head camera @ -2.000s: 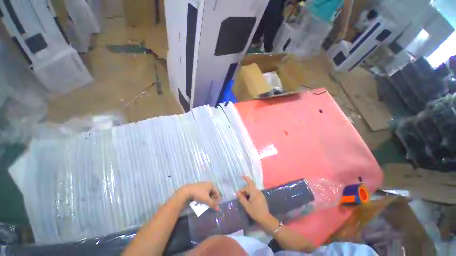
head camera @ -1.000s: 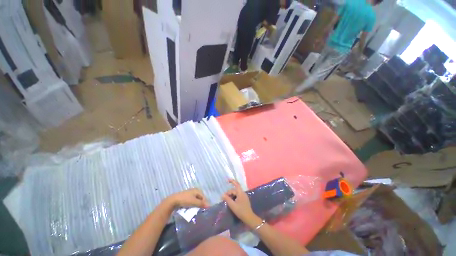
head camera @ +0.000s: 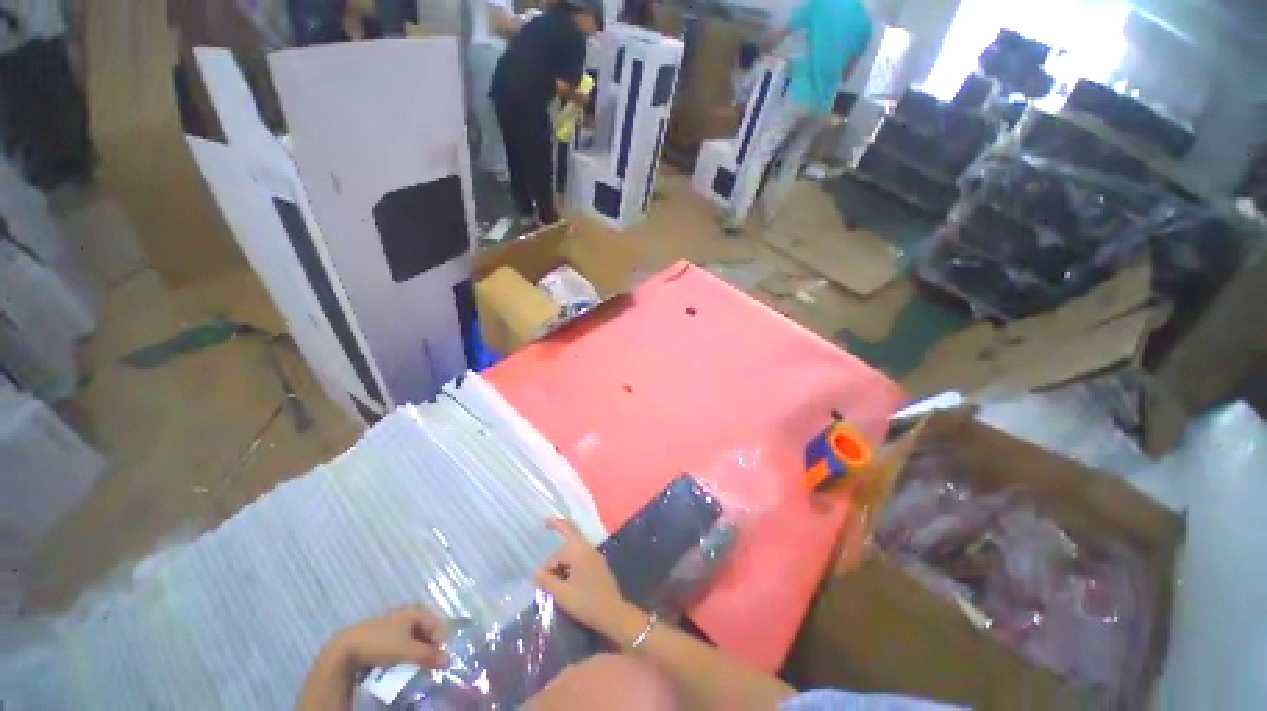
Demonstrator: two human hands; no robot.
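A long dark bar (head camera: 656, 539) in glossy clear film (head camera: 521, 642) lies slanting along the table's near edge. My left hand (head camera: 396, 639) is at the lower middle, its curled fingers on the film's edge. My right hand (head camera: 584, 583) is further right, thumb and forefinger pinched at the film's far edge, one finger raised. The fingertips are blurred. A white slip (head camera: 392, 681) shows just below my left hand. Reddish contents show faintly under the film. My forearm and knee-like shape hide part of the bar.
White ribbed sheets (head camera: 348, 556) fill the left. A coral-red sheet (head camera: 667, 375) bears an orange-blue tape dispenser (head camera: 837, 458). An open carton of shiny purple-pink bags (head camera: 903, 625) stands right. A small open carton (head camera: 605, 313) and tall white carton (head camera: 403, 153) stand beyond. People stand further back.
The view has swung right, bringing the carton of bags and more people into sight. My hands stay at the film, now somewhat further apart.
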